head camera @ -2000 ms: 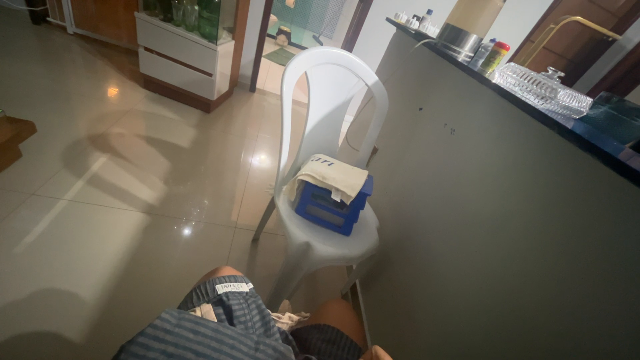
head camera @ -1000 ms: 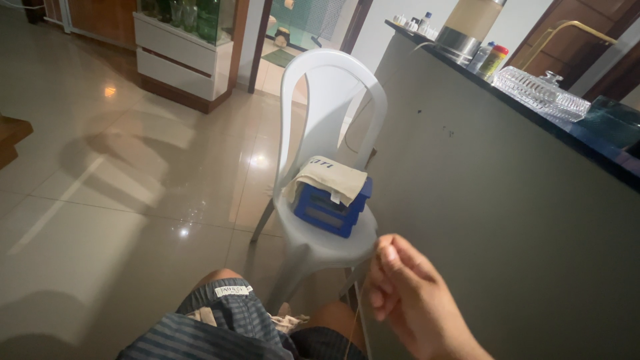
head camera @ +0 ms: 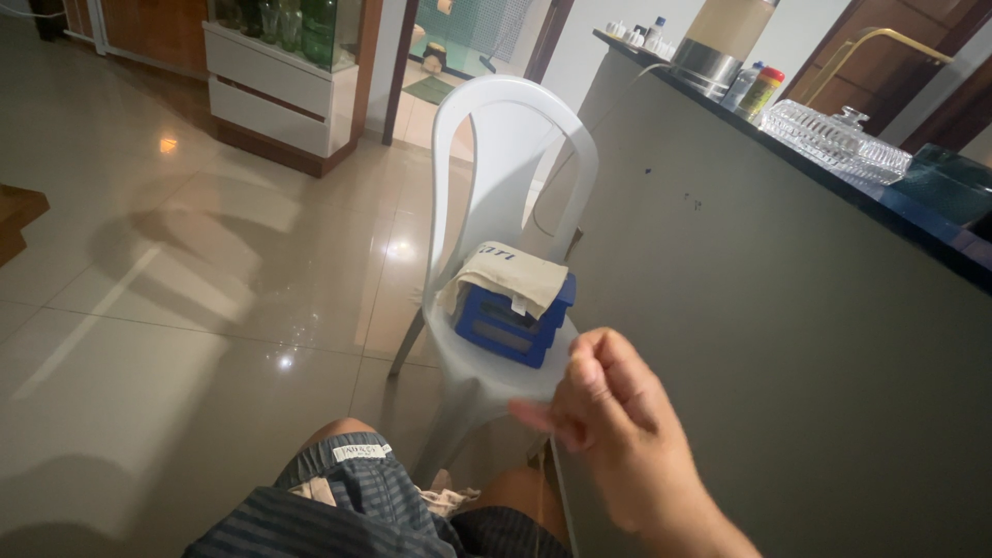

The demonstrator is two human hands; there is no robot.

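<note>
My right hand (head camera: 632,434) is raised at the lower right, in front of the grey counter side. Its thumb and index finger are pinched together; the other fingers are blurred. A fine thread (head camera: 540,496) seems to run down from this hand toward my lap; any needle is too small to make out. A dark striped cloth garment (head camera: 364,496) with a white label (head camera: 362,452) lies over my lap. Small pale, patterned cloth (head camera: 449,500) shows between my legs. My left hand is not in view.
Ahead stands a white plastic chair (head camera: 504,380) with a blue plastic basket (head camera: 496,329) under a folded cream cloth (head camera: 515,271). The counter (head camera: 775,310) borders the right, with a glass dish (head camera: 833,143) and bottles on top. A white drawer cabinet (head camera: 271,101) stands back left.
My right hand has come up into view from the bottom edge, where only a fingertip showed two seconds ago. The chair and basket have not moved.
</note>
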